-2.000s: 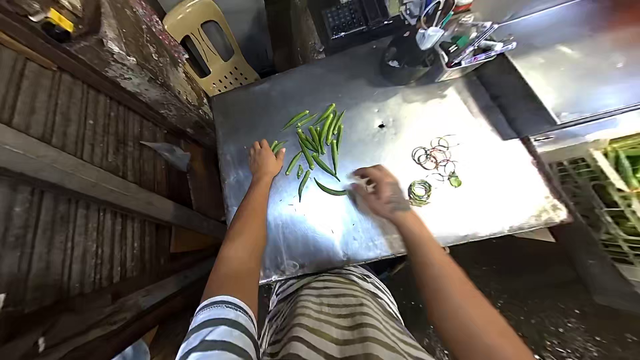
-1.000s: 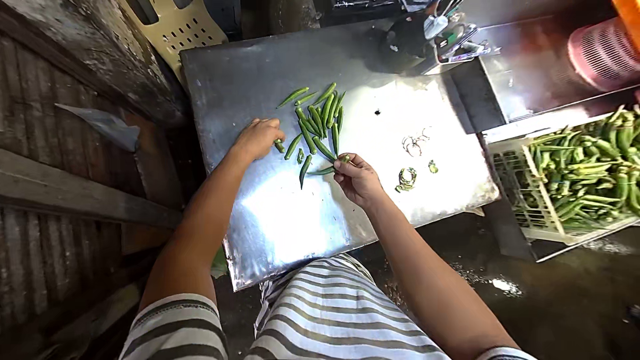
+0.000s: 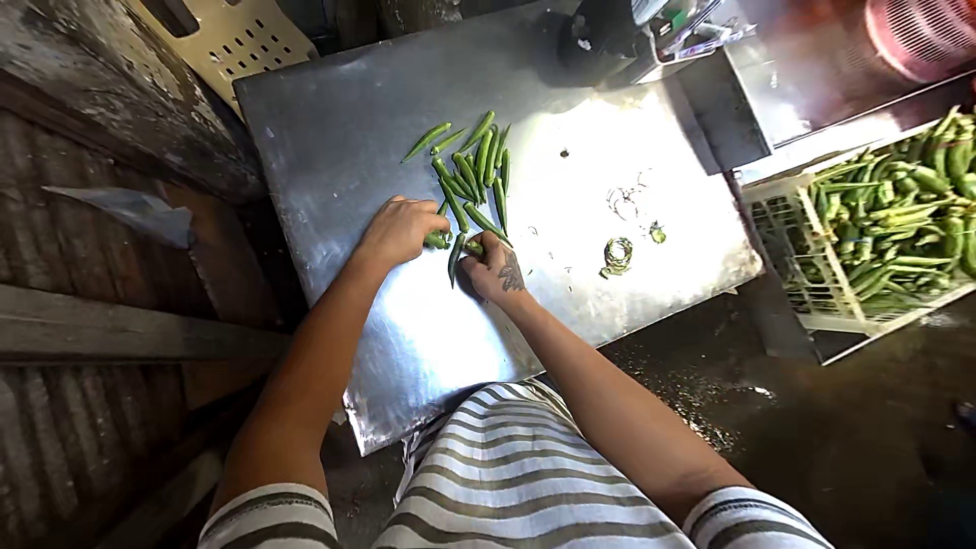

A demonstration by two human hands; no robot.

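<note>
Loose green okra pods (image 3: 476, 164) lie in a heap on a sheet-metal tabletop (image 3: 320, 145). At the heap's near left, my left hand (image 3: 400, 231) has its fingers curled round several short okra pods (image 3: 437, 240). My right hand (image 3: 490, 268) grips an okra pod (image 3: 474, 248) at the near end of the heap. One darker pod (image 3: 455, 259) stands out between the two hands. To the right lie thin rubber bands (image 3: 624, 202), a coiled green ring (image 3: 617, 255) and a small green scrap (image 3: 657, 232).
A plastic crate (image 3: 831, 267) full of green pods stands right of the table. A dark container (image 3: 598, 38) and a holder with pens (image 3: 686, 34) are at the back. A beige plastic chair (image 3: 244, 46) is at the back left, a pink basket (image 3: 923, 38) at the far right.
My right hand has moved from beside the curved pod to the near end of the heap and taken hold of a pod. The view has shifted to the right.
</note>
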